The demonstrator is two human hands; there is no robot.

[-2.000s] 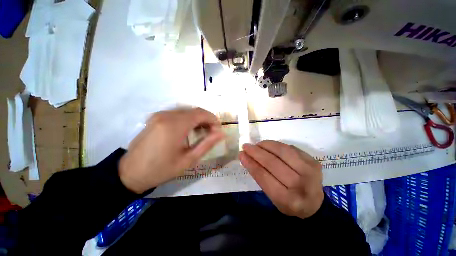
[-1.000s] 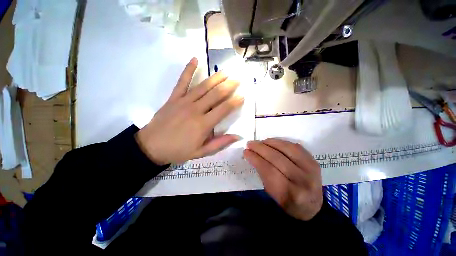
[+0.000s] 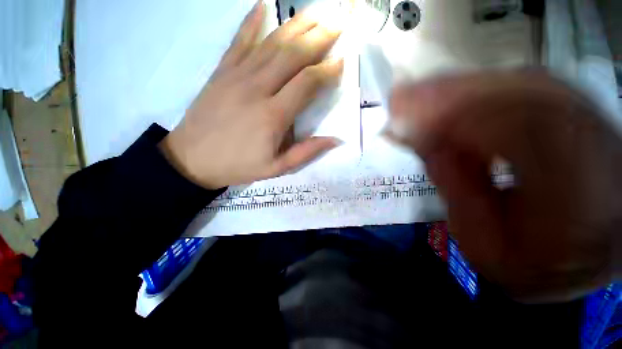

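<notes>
A white fabric panel (image 3: 319,117) lies under and beside my left hand, its edges washed out by the lamp. My left hand (image 3: 252,116) lies flat with spread fingers, fingertips in the glare by the needle area. My right hand (image 3: 511,170) is raised close to the camera, large and blurred, thumb and fingers bent towards each other. A pale blur shows by its fingertips; I cannot tell whether it holds anything. The needle and presser foot cannot be made out.
A round metal part (image 3: 407,15) is at the top. White panels (image 3: 31,48) and narrow white pieces (image 3: 12,167) lie at left on the brown surface (image 3: 48,136). A printed ruler (image 3: 273,195) runs along the front edge. A blue basket (image 3: 174,262) is below.
My right hand has lifted from the panel's front end and moved right, towards the camera. My left hand stays flat near the needle area. The view has shifted, cutting off most of the machine head.
</notes>
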